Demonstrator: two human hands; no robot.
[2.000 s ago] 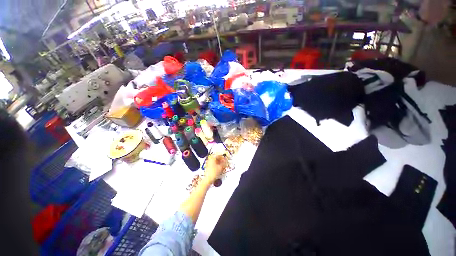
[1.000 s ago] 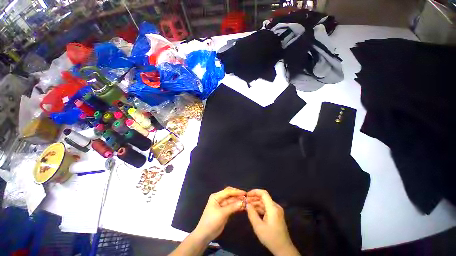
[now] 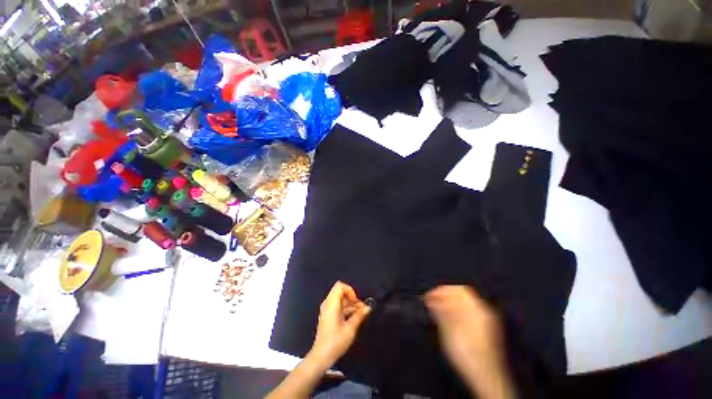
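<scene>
The black garment [image 3: 390, 226] lies spread on the white table, one sleeve end at the right showing a row of gold buttons [image 3: 525, 162]. My left hand [image 3: 340, 321] is at the garment's lower part, finger and thumb pinched on a tiny shiny button [image 3: 369, 301]. My right hand [image 3: 467, 331] is blurred, to the right of it over the black cloth, fingertips bent together; whether it holds a needle or thread cannot be seen. Cloth between the hands looks slightly gathered.
Loose small buttons [image 3: 234, 282] and a dark disc [image 3: 261, 260] lie left of the garment. Behind them are a box of gold buttons [image 3: 258, 231], thread cones [image 3: 201, 243], a yellow-rimmed dish [image 3: 81, 262] and plastic bags [image 3: 269, 117]. A dark garment pile [image 3: 640, 156] lies at right.
My left hand went from the button box to the garment. My hands met fingertip to fingertip one second ago; now my right hand has moved away to the right.
</scene>
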